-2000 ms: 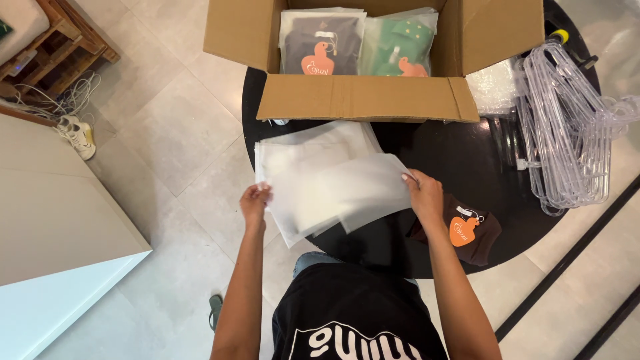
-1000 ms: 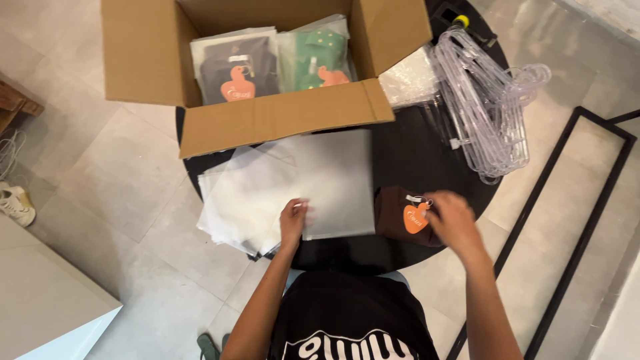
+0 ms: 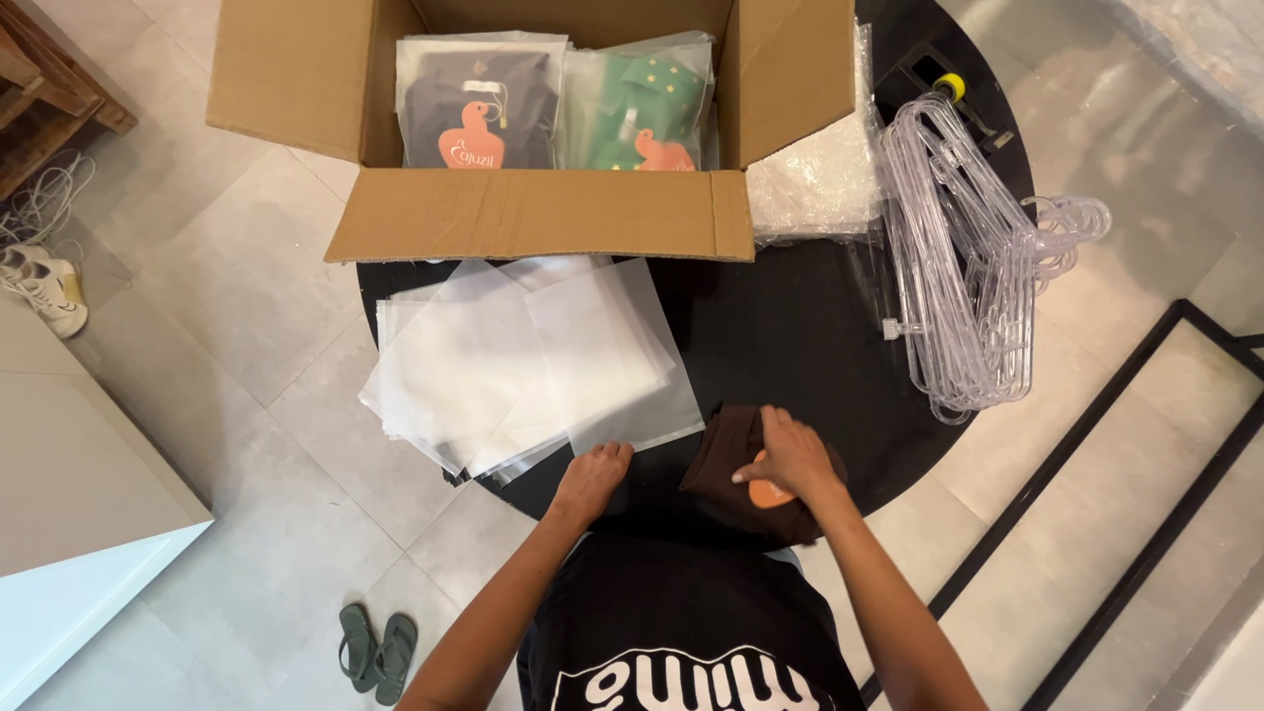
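Observation:
A folded dark brown garment (image 3: 719, 464) with an orange tag (image 3: 768, 492) lies at the front of the round black table (image 3: 780, 326). My right hand (image 3: 793, 456) is on it, fingers over its upper right part and partly covering the tag; whether they grip the cloth cannot be told. Left of it, my left hand (image 3: 595, 476) rests at the lower edge of a translucent plastic bag (image 3: 632, 375), fingers curled near that edge. This bag overlaps a fanned pile of similar bags (image 3: 464, 365). Behind them, an open cardboard box (image 3: 543, 212) holds a bagged dark garment (image 3: 482, 109) and a bagged green garment (image 3: 642, 109).
Clear plastic hangers (image 3: 973, 267) are heaped at the table's right, beside clear plastic packaging (image 3: 820, 183). A yellow and black object (image 3: 949, 87) lies behind them. A black metal frame (image 3: 1066, 464) stands at the right. Flip-flops (image 3: 377, 654) lie on the floor.
The bag that both hands held two seconds ago now lies on the pile, with only my left hand at its edge. My right hand has moved onto the brown garment.

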